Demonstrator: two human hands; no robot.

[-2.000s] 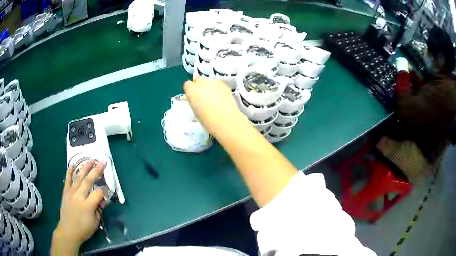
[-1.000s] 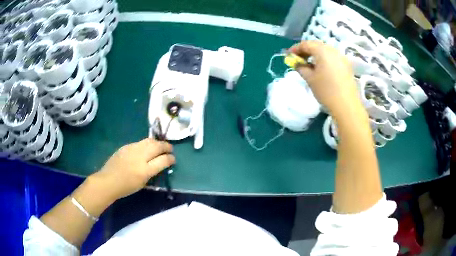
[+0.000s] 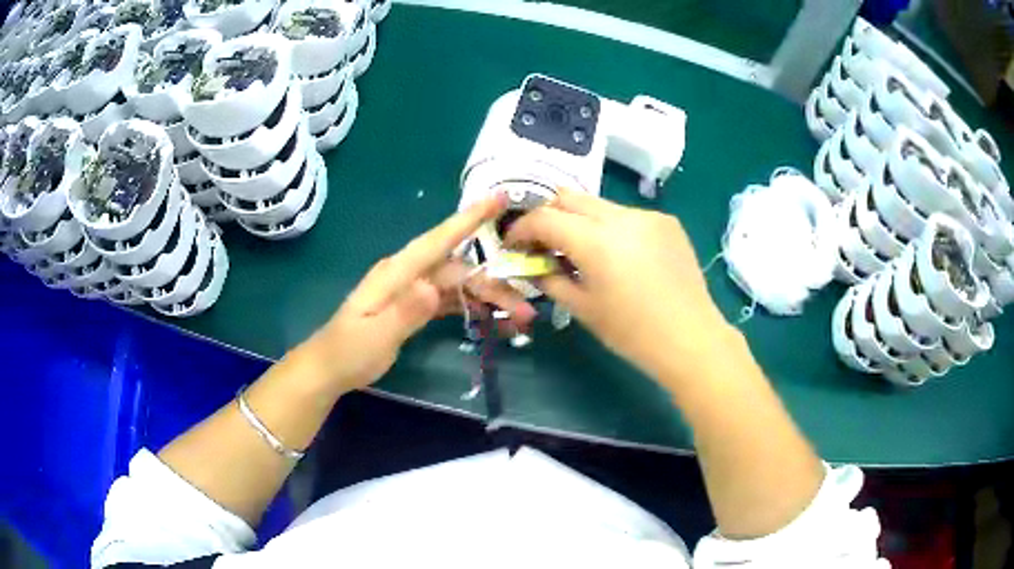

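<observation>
The white camera body (image 3: 487, 145) lies on the green surface, its black lens face (image 3: 556, 115) away from me and its white mounting arm (image 3: 650, 139) to the right. Both my hands meet over its round opening. My right hand (image 3: 612, 261) holds the yellow-gripped tweezers (image 3: 528, 265); their tip is hidden. My left hand (image 3: 389, 306) is at the opening's left and near side, fingers spread around the wires; whether it grips them is unclear. Thin wires with white plugs (image 3: 520, 339) and a thick black cable (image 3: 493, 389) hang toward me. No loose white ring can be made out between my hands.
Tall stacks of white housings with boards (image 3: 122, 183) stand at the left, and more stacks (image 3: 945, 267) at the right. The fluffy white bundle of rings (image 3: 782, 242) lies beside the right stacks. A blue bin (image 3: 67, 411) is below the table edge at the left.
My right hand has moved left from the white bundle to the camera's opening. My left hand has moved up from the wires to the opening. The view has shifted left.
</observation>
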